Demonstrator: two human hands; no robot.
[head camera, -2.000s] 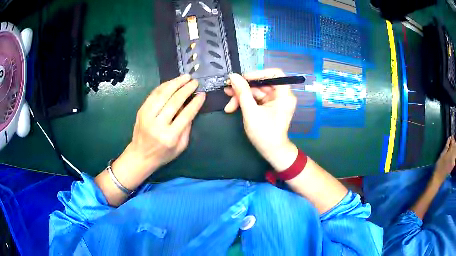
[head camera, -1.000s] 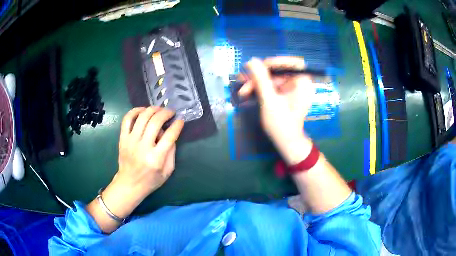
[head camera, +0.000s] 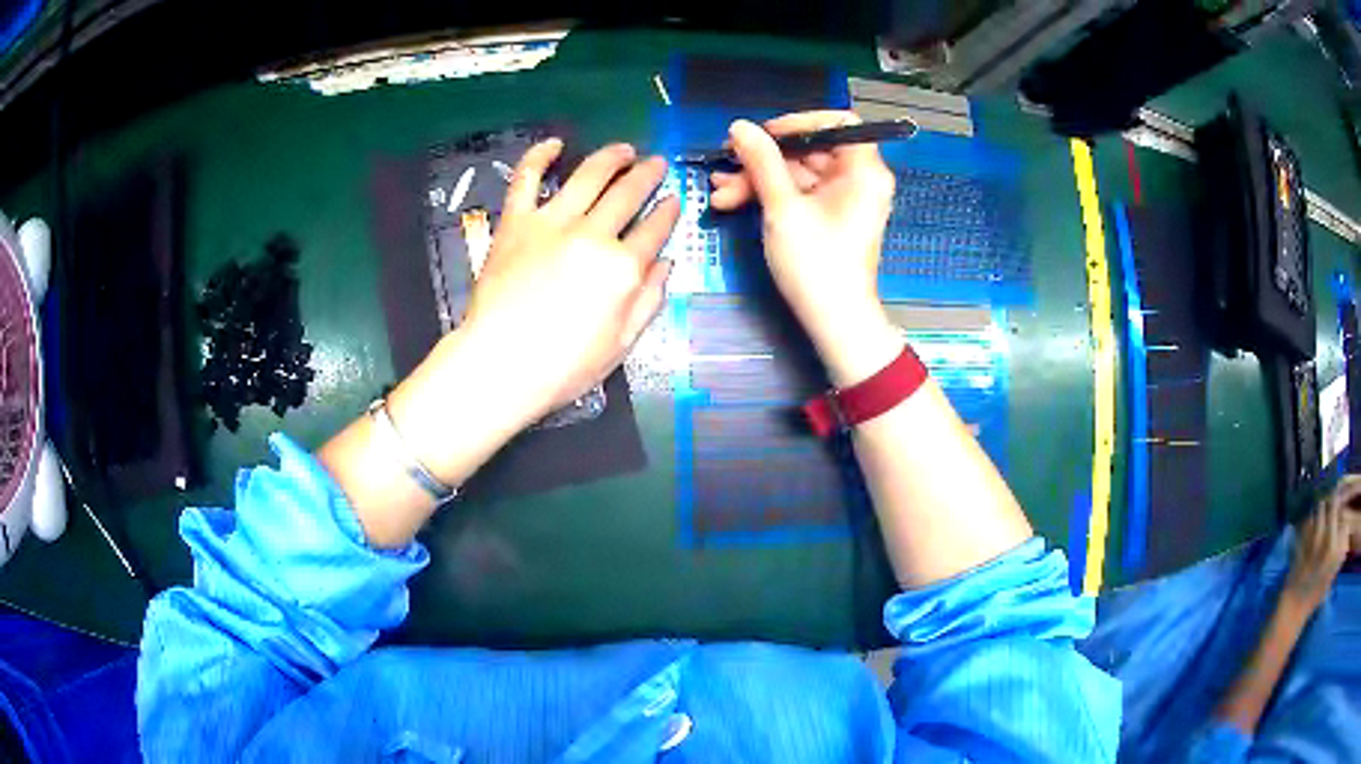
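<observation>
The grey phone housing (head camera: 455, 248) lies on a black work pad (head camera: 515, 470), mostly hidden under my left hand and forearm. Its white slanted strips and part of the yellow-orange strip show. My left hand (head camera: 575, 276) is spread over the housing, its fingers reaching to the edge of the blue sheets; it holds nothing that I can see. My right hand (head camera: 821, 209) holds black tweezers (head camera: 851, 136), their tip pointing left at the left edge of the blue-edged adhesive sheets (head camera: 955, 224). Any piece at the tip is too small to tell.
A heap of small black parts (head camera: 254, 329) and a large black mat (head camera: 127, 329) lie at left, beside a pink-and-white fan (head camera: 21, 381). Yellow tape (head camera: 1097, 358) and black trays (head camera: 1261, 224) are at right. Another person's hand (head camera: 1319, 545) shows at lower right.
My left hand has moved up and right across the housing, covering most of it. My right hand, with the tweezers, has moved from the housing's lower end to the left edge of the sheets.
</observation>
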